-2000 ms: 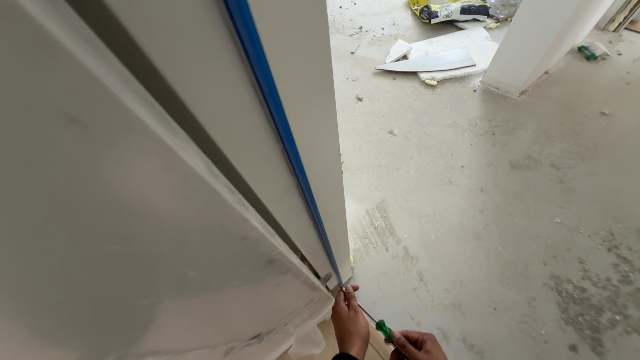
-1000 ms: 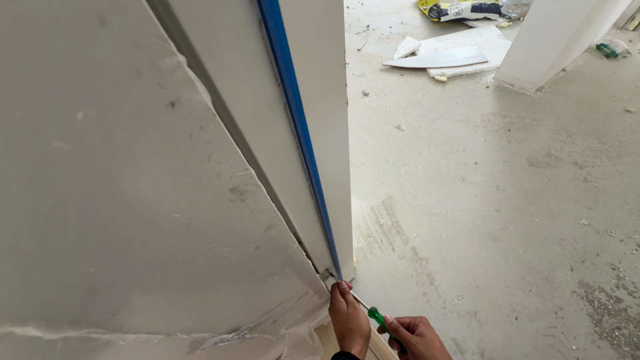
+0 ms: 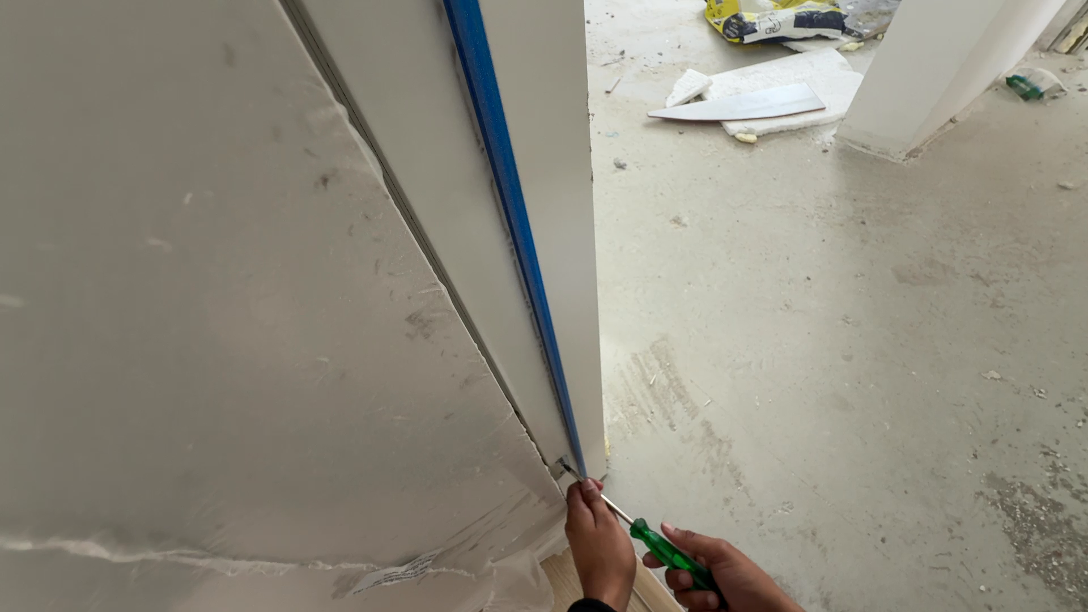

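My right hand holds the green handle of a screwdriver at the lower middle of the head view. The metal shaft slants up and left to my left hand, whose fingertips are closed around it near the foot of a white door frame. Beyond those fingers, the screwdriver's end reaches a small metal plate low on the frame; the exact contact is too small to tell. A long blue strip runs down the frame and ends just above my left fingertips.
A panel wrapped in wrinkled plastic film fills the left side. On the concrete floor lie white foam pieces with a pale blade-shaped offcut, a yellow and black bag and a green bottle. A white post stands beside the foam.
Compared with two seconds ago, the view has shifted and the plastic-covered panel sits differently against the frame. Both hands remain on the screwdriver; my right hand now wraps more of its handle.
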